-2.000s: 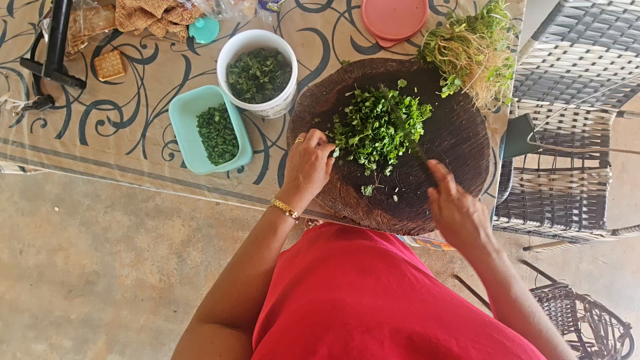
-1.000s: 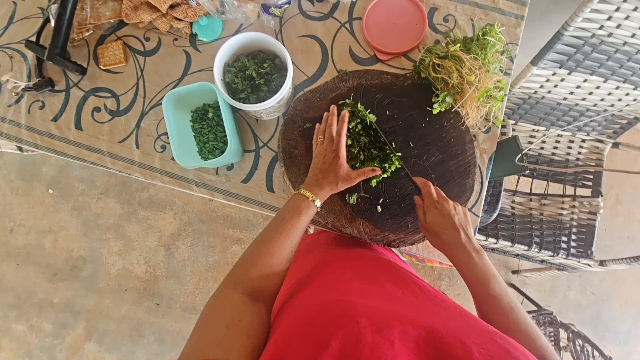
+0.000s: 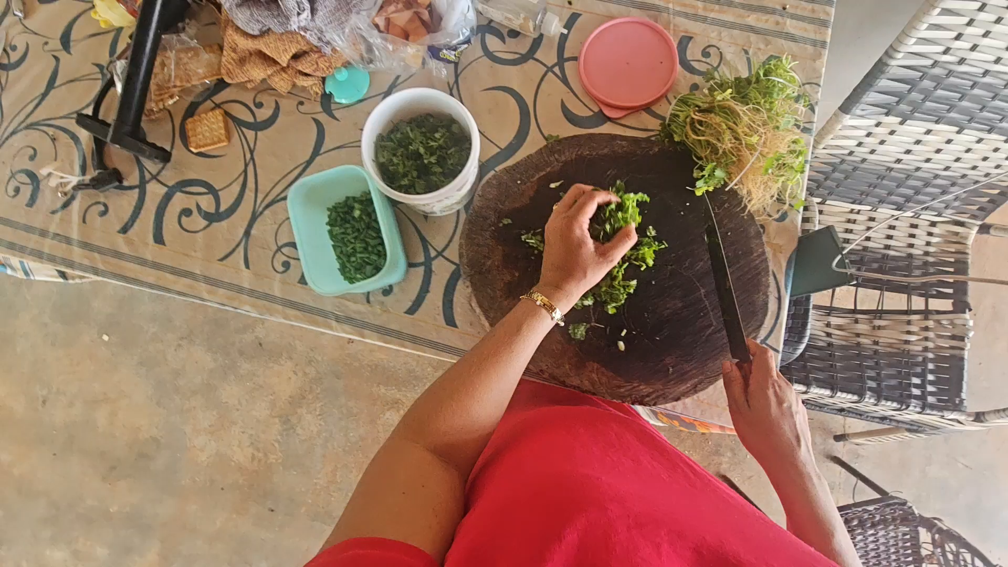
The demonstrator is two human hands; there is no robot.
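Note:
My left hand (image 3: pixel 581 246) is curved over chopped green herbs (image 3: pixel 618 287) on a round dark wooden chopping board (image 3: pixel 669 339); its fingertips and thumb are at the leaves. My right hand (image 3: pixel 764 402) grips the handle of a long-bladed knife (image 3: pixel 724 283), whose blade lies over the board's right side, apart from the herbs. A bunch of rooted herbs (image 3: pixel 744 134) rests at the board's upper right edge. Left of the board stand a white tub (image 3: pixel 470 185) with leafy greens and a turquoise plastic container (image 3: pixel 309 236) with finely cut greens.
A pink lid (image 3: pixel 628 64) lies above the board. Farther left are a small turquoise lid (image 3: pixel 347 84), a cracker (image 3: pixel 208 131), a brown cloth (image 3: pixel 268 57), plastic bags and a black stand (image 3: pixel 135 87). A woven chair (image 3: pixel 898 173) stands at the right, near the table's edge.
The knife has moved right, away from the herbs, where its blade was a second ago. My left hand, laid flat with fingers extended then, is now curled over the herbs.

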